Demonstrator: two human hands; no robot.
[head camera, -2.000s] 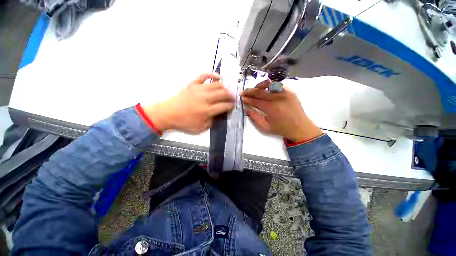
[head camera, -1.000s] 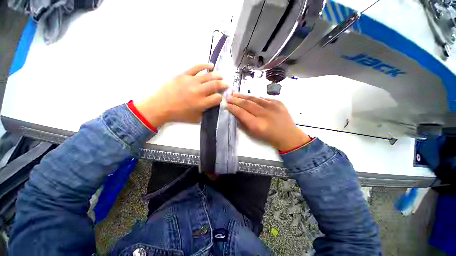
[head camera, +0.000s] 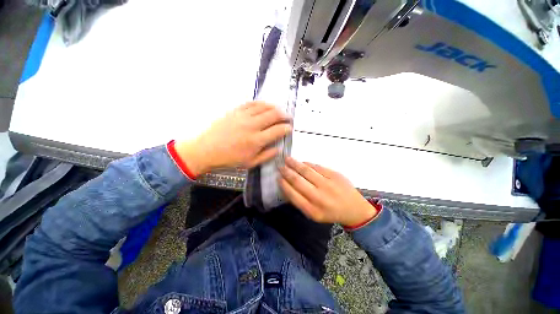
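A long narrow grey and black strip (head camera: 268, 184) runs from beside the needle area of the white sewing machine (head camera: 393, 55) towards me and hangs over the table's front edge. My left hand (head camera: 242, 136) lies on the strip's middle, fingers over it. My right hand (head camera: 325, 191) is nearer the front edge, with its fingertips at the strip's right side. The presser foot area (head camera: 301, 76) is at the strip's far right; whether the foot is down cannot be told.
The white table (head camera: 123, 92) has a ruler-marked front edge. Grey cloth (head camera: 83, 15) lies at its far left. Dark and grey strips (head camera: 37, 202) are piled below left. A dark blue thing (head camera: 533, 184) is at the right edge.
My right hand has moved from near the presser foot towards me along the strip. My left hand has stayed on the strip, slightly nearer to me. The strip's near end looks more bunched.
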